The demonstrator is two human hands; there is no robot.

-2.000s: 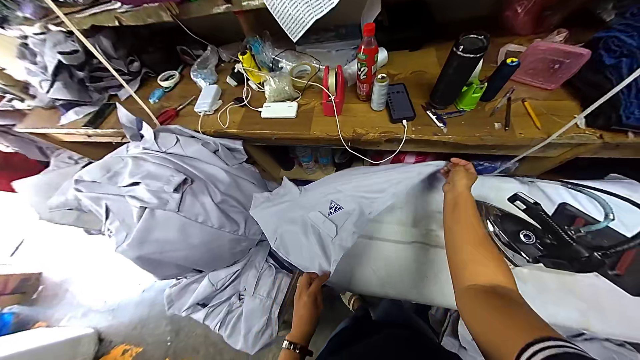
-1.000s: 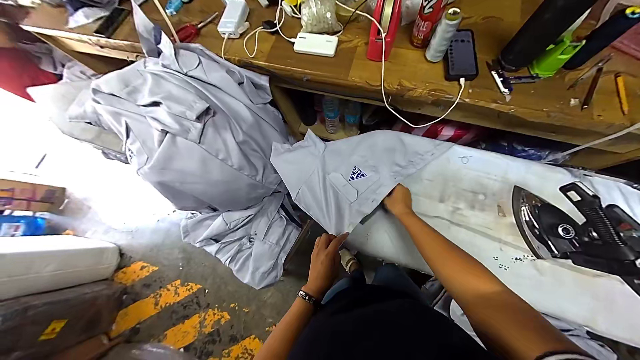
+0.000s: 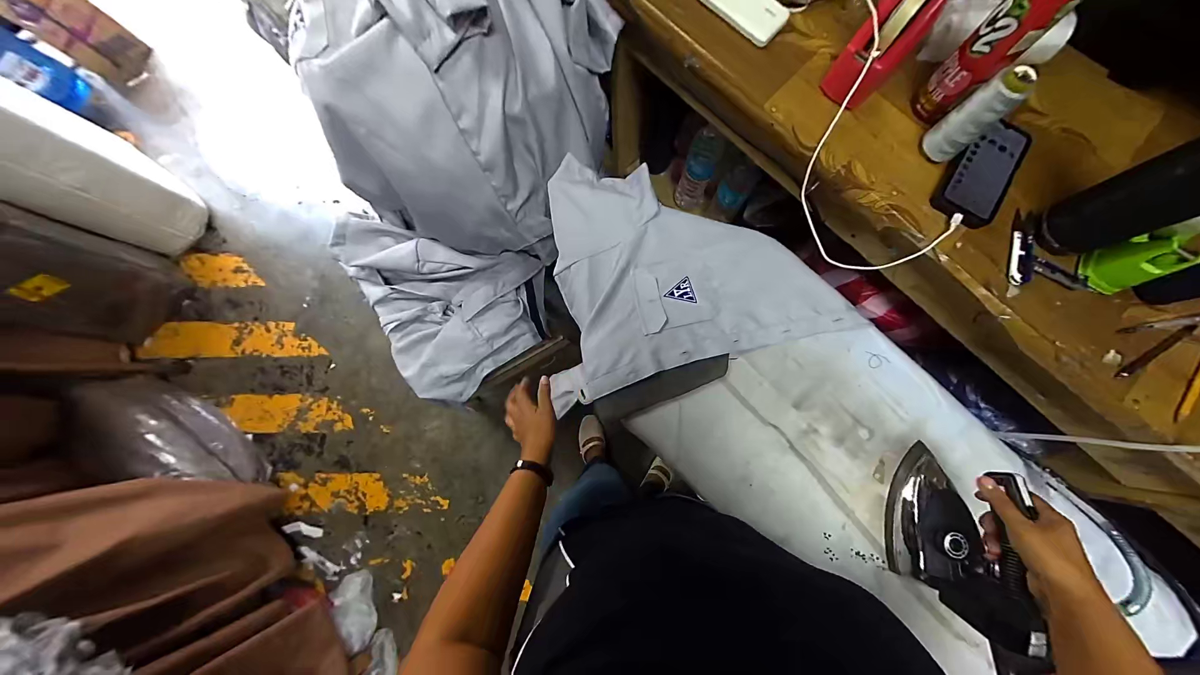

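A light grey shirt (image 3: 722, 272) with a triangular badge by its pocket lies over the left end of a white-covered ironing board (image 3: 797, 441). My left hand (image 3: 532, 412) is at the shirt's collar end, off the board's near left corner, with the fingers at the cloth; whether they pinch it is hard to tell. My right hand (image 3: 1031, 534) is closed round the handle of a black steam iron (image 3: 947, 534), which rests at the right part of the board.
More grey garments (image 3: 450, 122) are heaped left of the board. A wooden workbench (image 3: 844, 178) behind holds a phone (image 3: 982, 173), thread spool (image 3: 980, 112), red bottle (image 3: 984, 56) and black cylinder (image 3: 1125, 202). A white cable hangs over its edge. Brown cloth (image 3: 159, 581) lies at left.
My right hand has left the shirt and taken hold of the iron's handle. My left hand is now at the shirt's collar end. The view has turned and moved closer.
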